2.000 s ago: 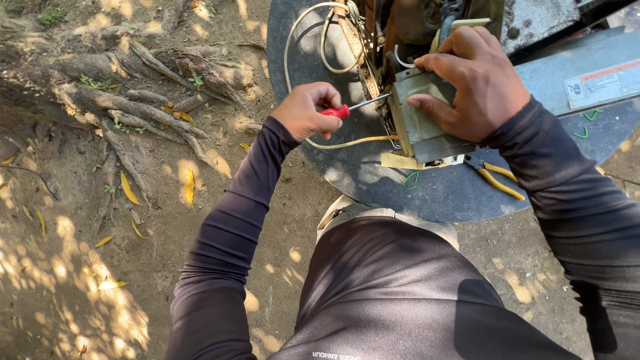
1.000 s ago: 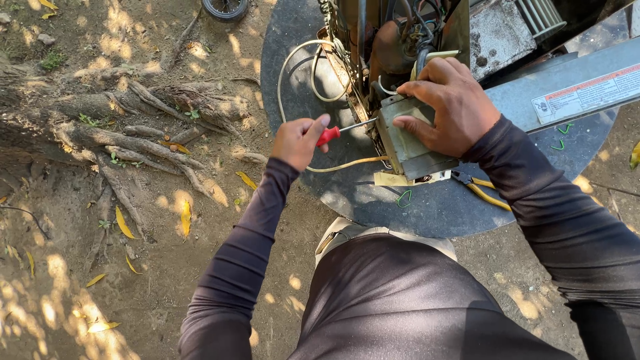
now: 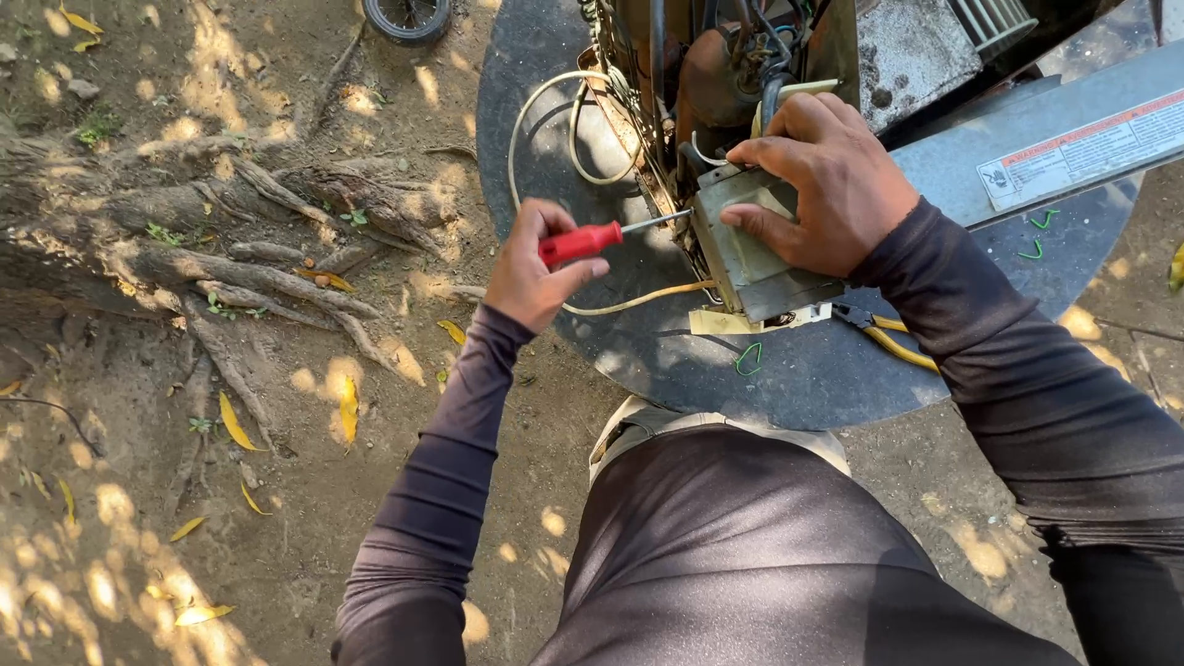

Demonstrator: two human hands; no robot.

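Observation:
My left hand (image 3: 541, 266) holds a screwdriver by its red handle (image 3: 583, 243), and the steel tip meets the left side of a grey sheet-metal box (image 3: 740, 217). Across the top of that box lies my right hand (image 3: 823, 180), thumb and fingers gripping it. The box is at the near end of an opened air-conditioner unit, beside its rusty compressor (image 3: 721, 79) and wires. A cream plastic panel (image 3: 726, 322) sticks out below the box. Pliers with yellow handles (image 3: 893, 342) lie just right of it, partly under my right sleeve.
A round dark tabletop (image 3: 610, 324) carries the unit, a looped cream cable (image 3: 527, 111) and green wire scraps (image 3: 749, 359). A long metal panel with a warning label (image 3: 962, 176) extends right. Tree roots (image 3: 268, 268) spread over the ground at left; a small wheel (image 3: 407, 18) is at the top.
The screwdriver stays at the box's left side, and my right hand keeps its hold. My left fingers have opened somewhat around the red handle. The view has shifted slightly.

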